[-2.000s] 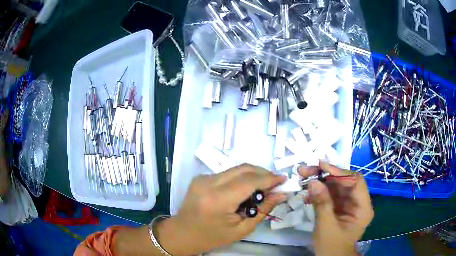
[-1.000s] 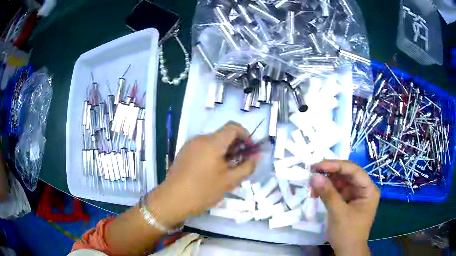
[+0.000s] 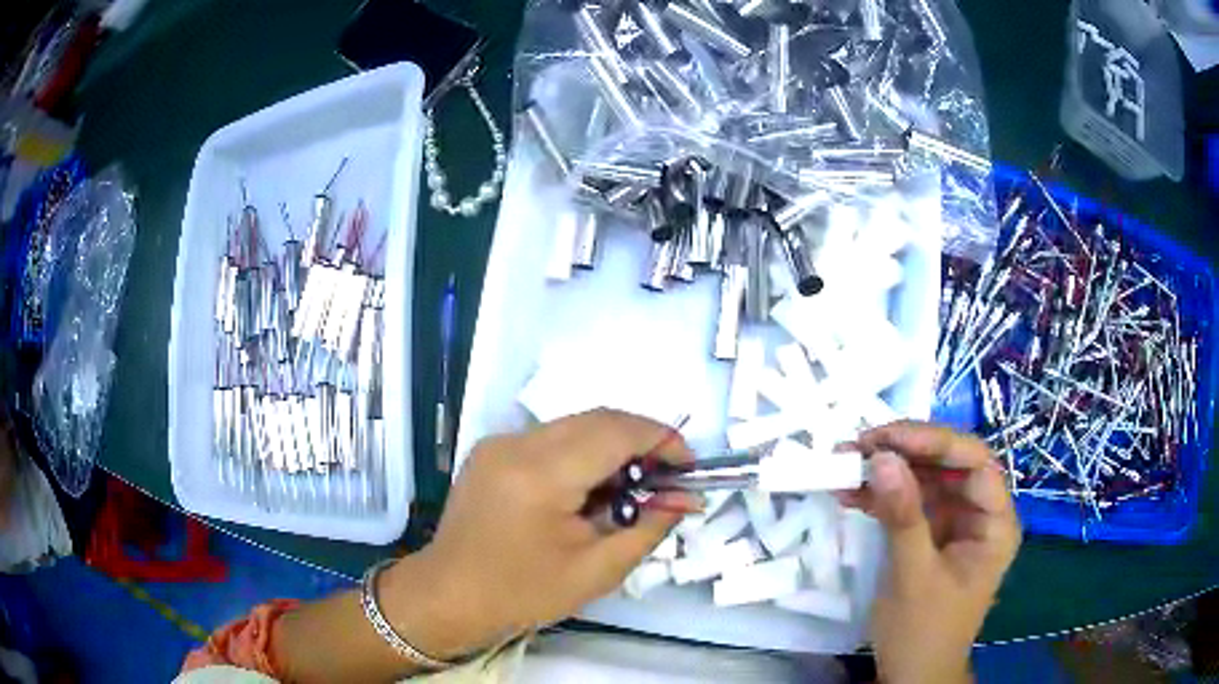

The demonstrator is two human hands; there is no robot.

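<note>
My left hand (image 3: 555, 515) is closed around several metal tubes (image 3: 626, 492), whose dark ends show at its fingers, with thin red leads by the fingertips. My right hand (image 3: 936, 515) pinches a wired inner piece with a white sleeve (image 3: 810, 469) on it. The sleeve lies level between the two hands, and a thin silver rod runs from it to the left fingertips. A short red lead shows at the right fingers. Both hands are above the near part of the large white tray (image 3: 588, 350).
Loose white sleeves (image 3: 757, 583) and metal tubes lie in the large tray. A plastic bag of tubes (image 3: 749, 94) is at its far end. The small white tray (image 3: 194, 441) with finished units is left. The blue tray (image 3: 1069, 524) is right. A phone (image 3: 408, 47) and pen (image 3: 445, 354) lie between.
My left hand went up and away from the right hand, then came back down beside it. A white sleeve with a rod now shows between the hands.
</note>
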